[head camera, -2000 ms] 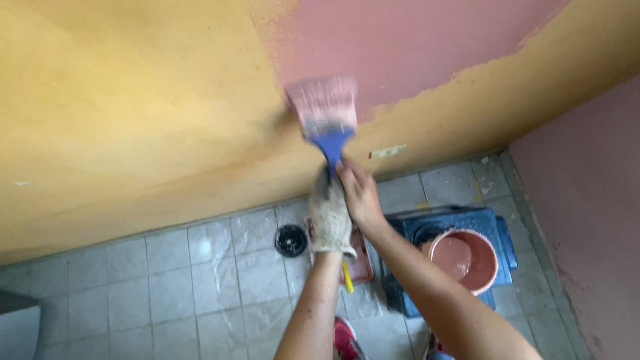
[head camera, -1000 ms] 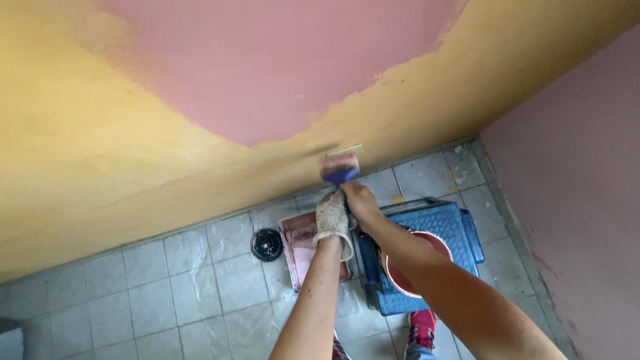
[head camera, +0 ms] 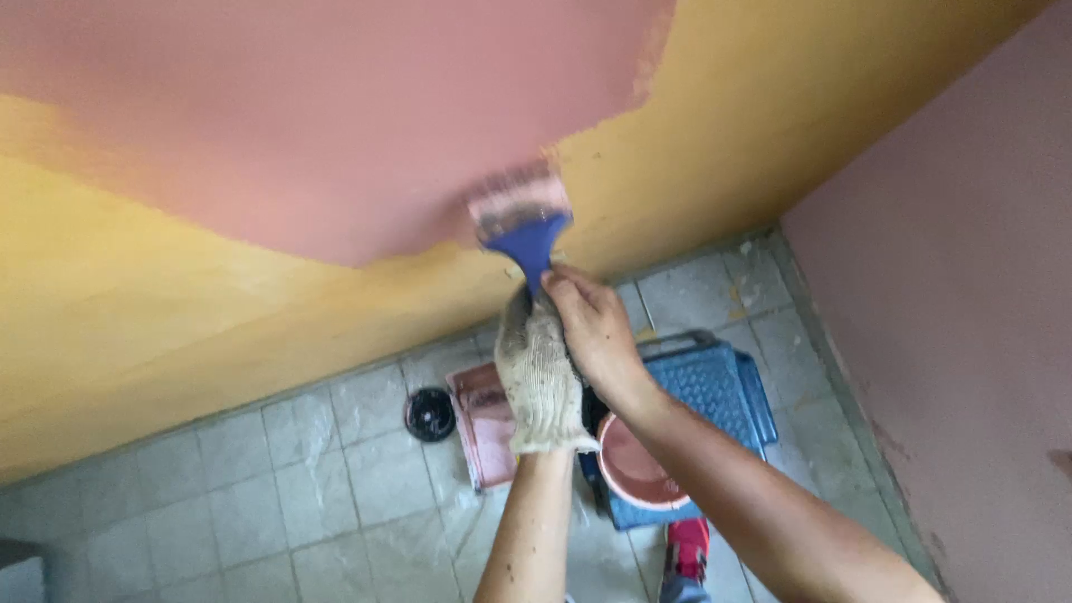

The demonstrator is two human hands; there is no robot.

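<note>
A wide paintbrush (head camera: 528, 239) with a blue handle and pink-coated bristles touches the wall (head camera: 360, 167) at the lower edge of its pink painted area; yellow paint surrounds that area. My left hand (head camera: 540, 368), in a dirty knitted glove, grips the end of the handle. My bare right hand (head camera: 590, 322) holds the handle just beside it, fingers closed around it. Below my right forearm, which partly hides it, a pink bucket of paint (head camera: 632, 465) sits on a blue plastic step stool (head camera: 712, 381). Left of the stool lies a paint-stained tray (head camera: 486, 427), partly behind my glove.
A round black object (head camera: 430, 414) lies on the grey tiled floor (head camera: 318, 494) beside the tray. A mauve wall (head camera: 938, 276) meets the yellow one at the right. A red shoe (head camera: 688, 544) shows below the stool. A grey object (head camera: 21, 578) is at the lower left corner.
Both hands have raised the brush from low near the floor back up to the wall's pink area. The pink coat's lower edge reached the same wall area one second ago.
</note>
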